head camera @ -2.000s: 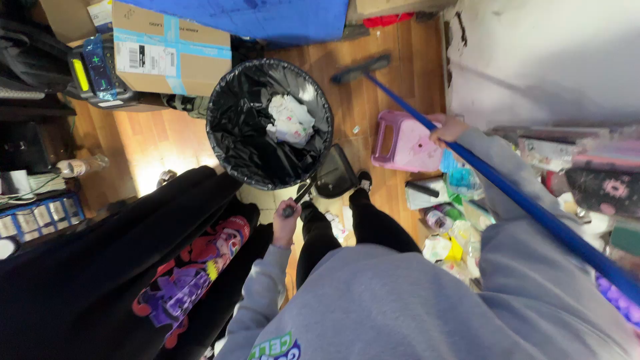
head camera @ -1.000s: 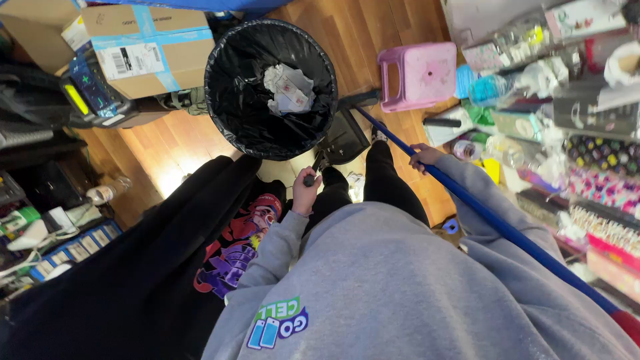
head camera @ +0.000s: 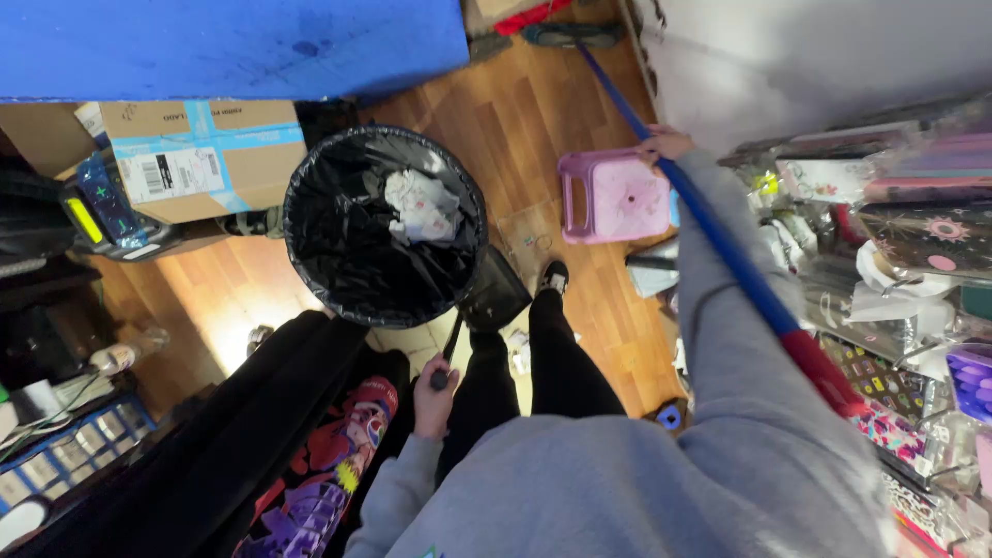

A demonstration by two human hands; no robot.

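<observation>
My left hand is closed around the handle of a black dustpan, whose pan rests on the floor against a round bin lined with a black bag. Crumpled white paper lies inside the bin. My right hand grips the blue pole of a broom, which slants from a red end by my right arm to its dark head at the far wall. Beyond my feet, small debris and a thin ring lie on the wooden floor.
A pink plastic stool stands left of my right arm. Packaged goods crowd the right side. A taped cardboard box and a blue surface border the far left. A person in black clothes is close on my left.
The broom head has moved away from beside the bin to the far wall, and my right hand has moved forward with the pole. My left hand still holds the dustpan handle.
</observation>
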